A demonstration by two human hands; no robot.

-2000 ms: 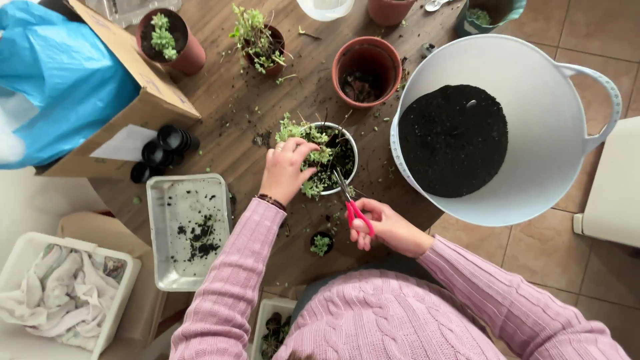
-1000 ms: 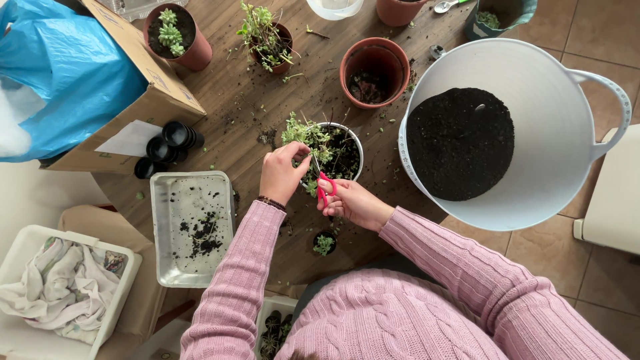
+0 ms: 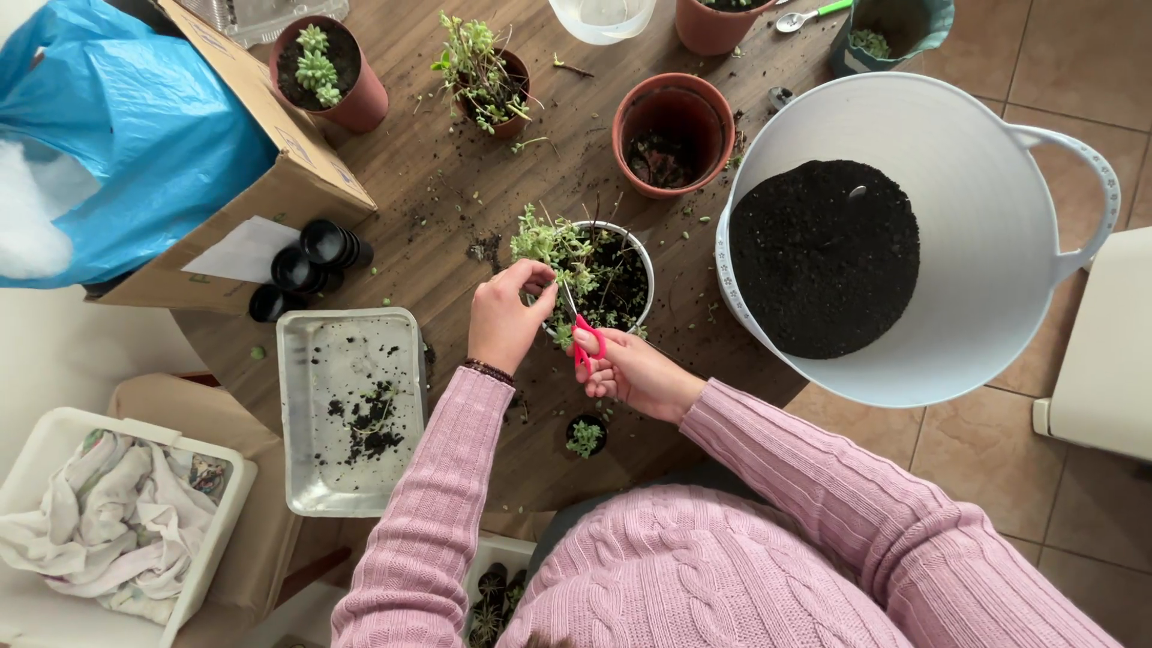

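A white-rimmed pot (image 3: 646, 270) of dark soil, with a trailing succulent (image 3: 571, 252) spilling over its left side, stands mid-table. My left hand (image 3: 511, 315) is at its lower left edge, thumb and fingertips pinched together at the stems; whether a sprig is between them is too small to tell. My right hand (image 3: 634, 369) holds scissors with pink-red handles (image 3: 587, 346), their blades pointing up and left beside my left fingertips. How far the blades are apart cannot be made out. Below my hands stands a small black pot with a green succulent (image 3: 585, 437).
A big pale tub (image 3: 976, 270) with dark soil (image 3: 828, 261) is at right. An open terracotta-coloured pot (image 3: 673, 135) and two planted pots (image 3: 346, 85) (image 3: 508, 112) stand behind. At left are a metal-looking tray (image 3: 353, 432), black pots (image 3: 310, 270) and a cardboard box (image 3: 270, 171) with a blue bag.
The scissors, lower and pointing up at the pot's bottom edge two seconds ago, have come up and left with my right hand, closer to my left fingertips.
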